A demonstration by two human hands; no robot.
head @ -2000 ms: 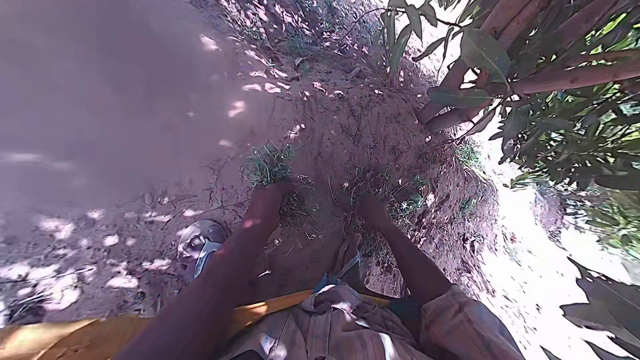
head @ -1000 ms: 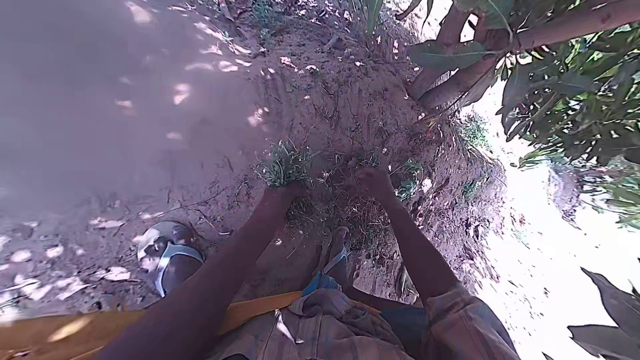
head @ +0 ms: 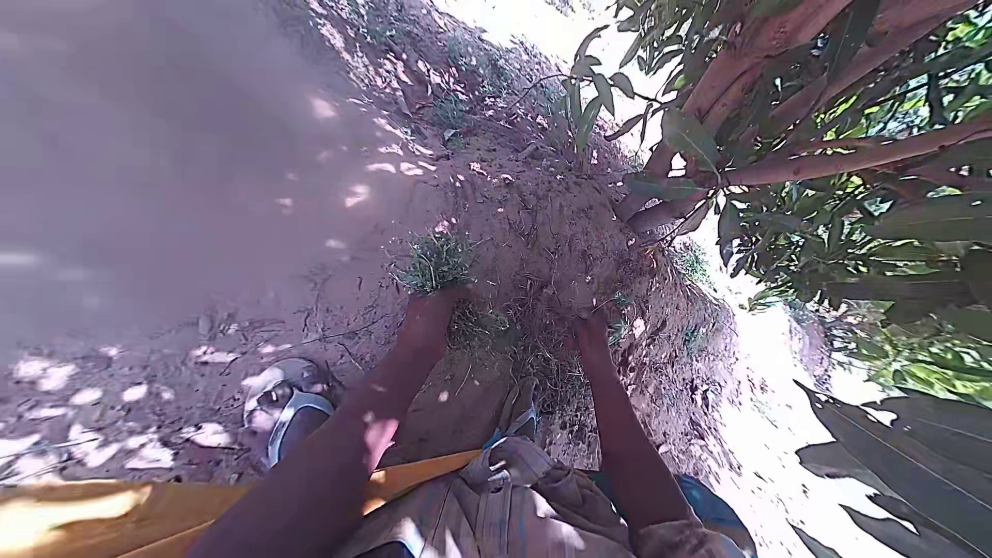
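My left hand (head: pixel 428 314) is closed around a bunch of green grass (head: pixel 435 262), whose blades stick out beyond the fist. More grass and weeds (head: pixel 484 325) grow or lie on the soil between the two hands. My right hand (head: pixel 590 319) is low at the ground beside dry stems and roots (head: pixel 542 349), with a few green blades near it. Its fingers are blurred and partly hidden, so whether it grips anything is unclear.
A tree with brown branches (head: pixel 845 159) and long leaves leans in at the upper right. My sandalled foot (head: pixel 291 403) stands on leaf-strewn soil at the left. Yellow cloth (head: pixel 170 515) spans the lower left. The earth bank (head: pixel 682 372) drops away at the right.
My right hand has shifted slightly away from the weeds between the hands. The left hand still holds its bunch of grass. The view has swung somewhat.
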